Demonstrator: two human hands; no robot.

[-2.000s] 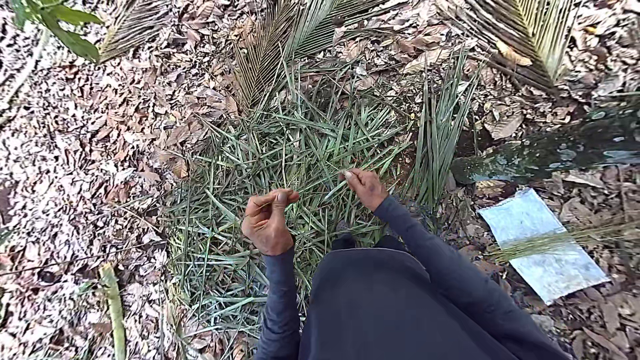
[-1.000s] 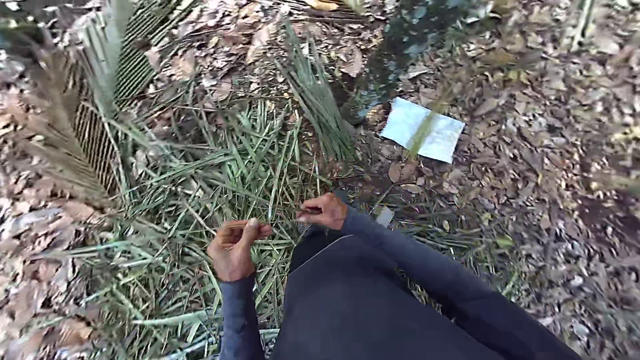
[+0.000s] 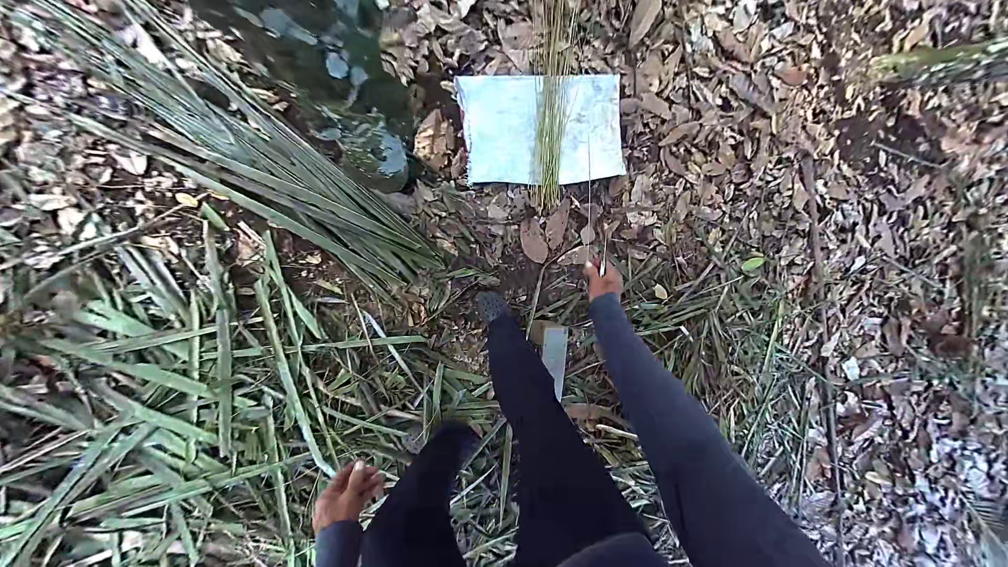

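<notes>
My right hand point(image 3: 603, 280) is closed on a thin palm leaf rib that points up toward a pale flat sheet point(image 3: 504, 130); something small and light-coloured also shows in its fingers. Across that sheet lies a bundle of thin yellow-green leaf ribs point(image 3: 551, 134). My left hand point(image 3: 346, 494) is low at the left, beside my leg and over cut green leaf strips point(image 3: 157, 378); its fingers are curled, and whether anything is between them cannot be made out. A bunch of long green leaflets point(image 3: 315, 197) lies at the upper left.
A dark, blotched rounded object point(image 3: 346, 87) lies between the leaflets and the sheet. A flat grey piece point(image 3: 554, 358), perhaps a blade, is beside my leg. Dry brown leaves point(image 3: 732, 157) cover the ground to the right, with a mossy branch point(image 3: 945, 61) at the upper right.
The view has swung to the right. My hands, close together before, are now far apart, with the right one stretched out toward the sheet and the left one low by my leg.
</notes>
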